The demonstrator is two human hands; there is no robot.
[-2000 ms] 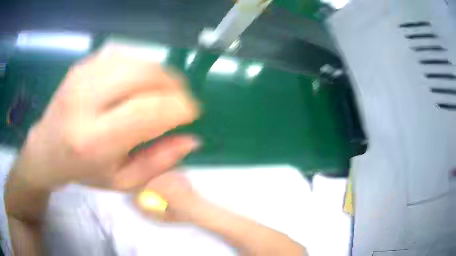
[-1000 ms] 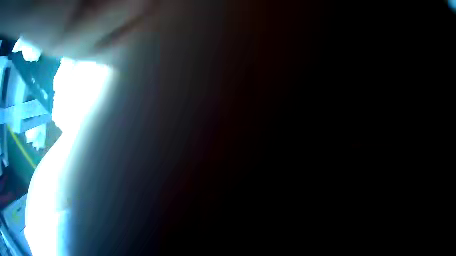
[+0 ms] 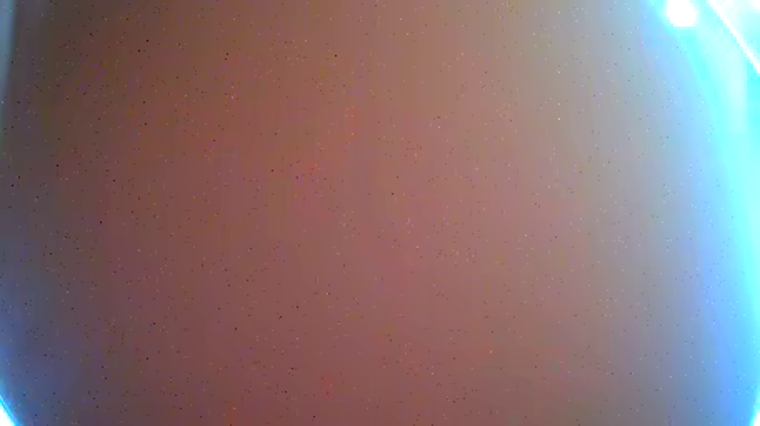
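A blurred reddish-brown surface (image 3: 375,216) fills nearly the whole head view, very close to the lens. It may be skin, but no fingers or outline show, so I cannot tell whether it is a hand or which one. No tool, phone frame or other work piece can be seen. Neither my left hand nor my right hand can be made out.
A bright blue-white glare (image 3: 737,166) runs down the right edge, with a small white bright spot (image 3: 682,12) at the top right. A thin bluish glow shows at the bottom left corner. The workplace is hidden behind the blur.
The dark cover over most of the view is now an even reddish brown. The strip of workplace at the left is gone, and glare now shows at the right.
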